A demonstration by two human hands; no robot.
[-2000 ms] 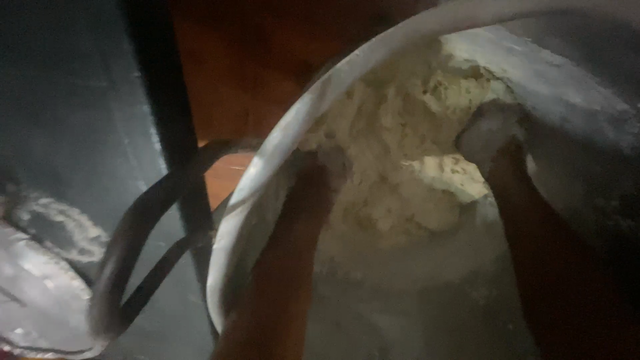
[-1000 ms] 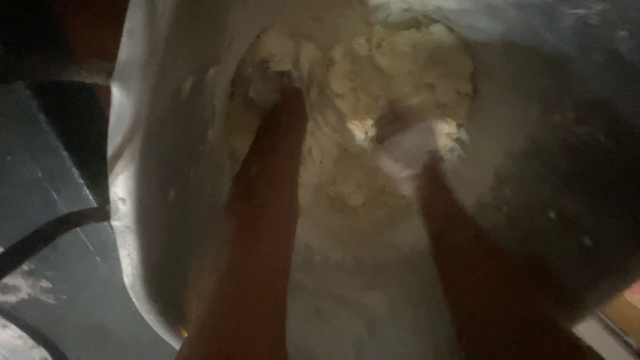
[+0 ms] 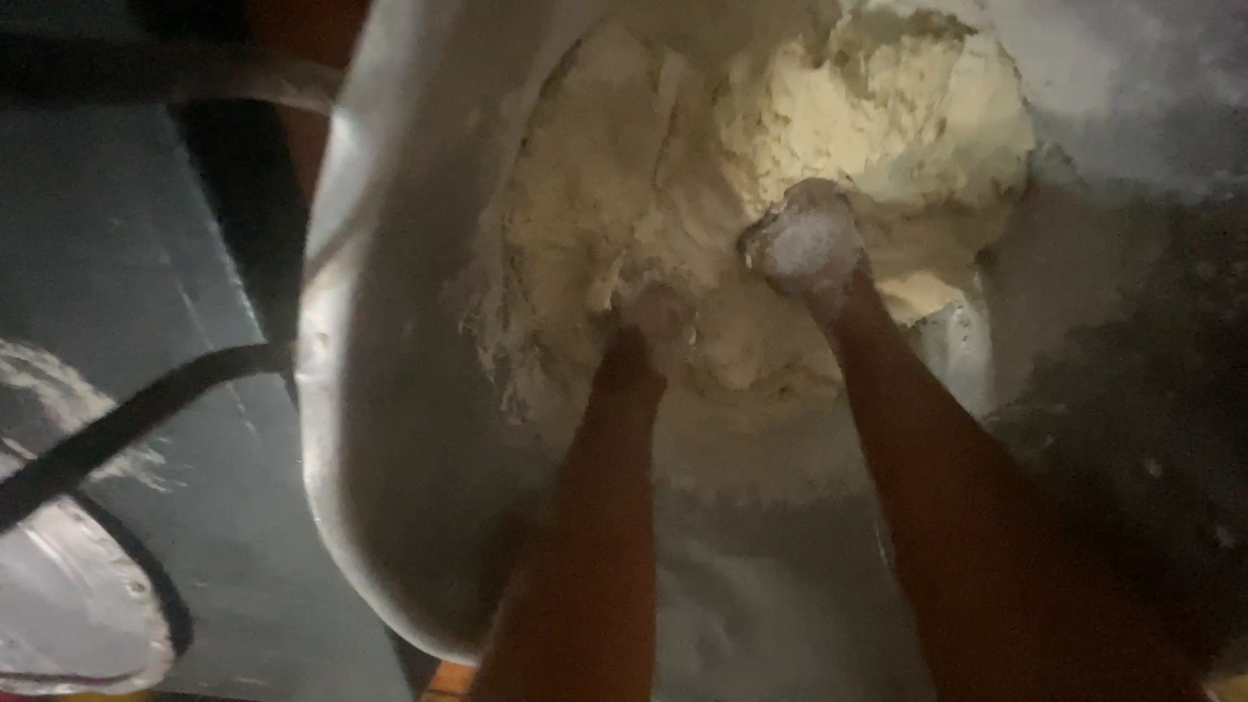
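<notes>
A large mass of pale dough (image 3: 604, 185) lies at the bottom of a deep metal bowl (image 3: 327, 390), its upper right part lit and rough. My left hand (image 3: 653, 307) is pressed into the dough left of the middle, its fingers sunk in and hidden. Coated in flour, my right hand (image 3: 809, 244) rests on the dough a little higher and to the right, just below the lit lump. Its fingers look curled down, but their tips are not visible.
The bowl's thick rim curves down the left side. Beyond it are a grey surface (image 3: 224, 546) with white smears, a dark curved bar (image 3: 146, 409) and a floury metal container (image 3: 68, 595) at the lower left. Dry flour clings to the bowl's inner wall.
The view has shifted so that more of the bowl's inside shows. Both hands stay at the dough; since one second ago, the right has moved up and away from the left.
</notes>
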